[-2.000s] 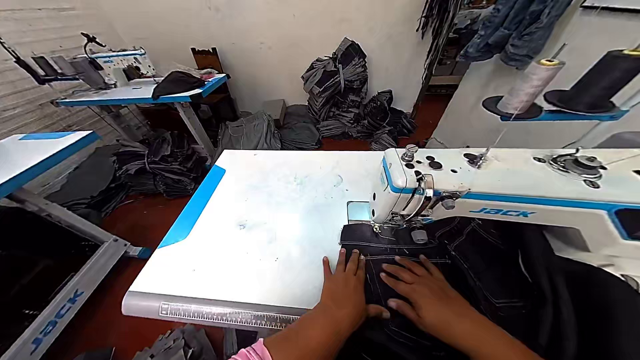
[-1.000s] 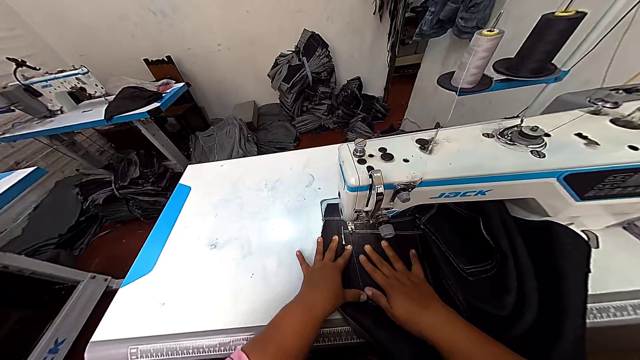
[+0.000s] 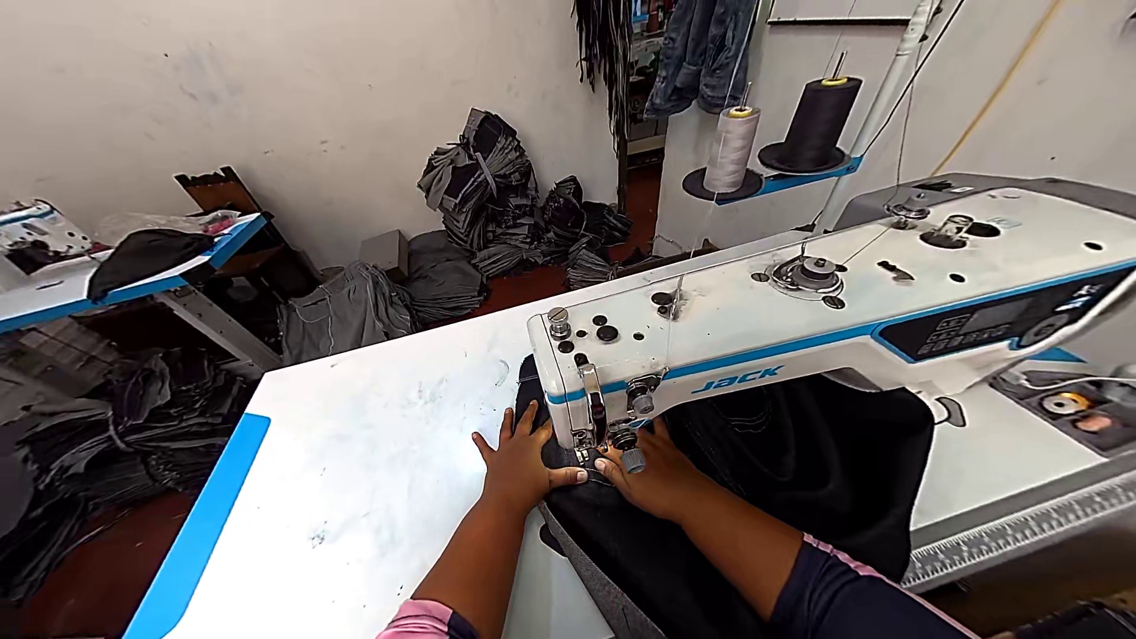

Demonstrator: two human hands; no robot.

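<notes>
Black denim fabric (image 3: 799, 453) with pale stitching lies on the white table, passing under the head of a Jack sewing machine (image 3: 710, 328). My left hand (image 3: 519, 466) is spread at the cloth's left edge, its thumb on the denim just before the presser foot (image 3: 583, 454). On the other side of the foot, my right hand (image 3: 652, 475) rests on the cloth, its fingers partly hidden behind the machine head. Both hands press flat, and neither grasps the fabric. The needle tip is too small to make out.
A white thread cone (image 3: 732, 151) and a black thread cone (image 3: 821, 120) stand on a stand behind the machine. Bundled denim pieces (image 3: 479, 177) lie by the wall. A second sewing table (image 3: 169, 275) is at left. A ruler strip (image 3: 1021, 532) runs along the front edge at right.
The denim has moved away from me under the machine, with more of it now beyond the foot on the left. My hands now flank the foot instead of lying in front of it. The view has shifted.
</notes>
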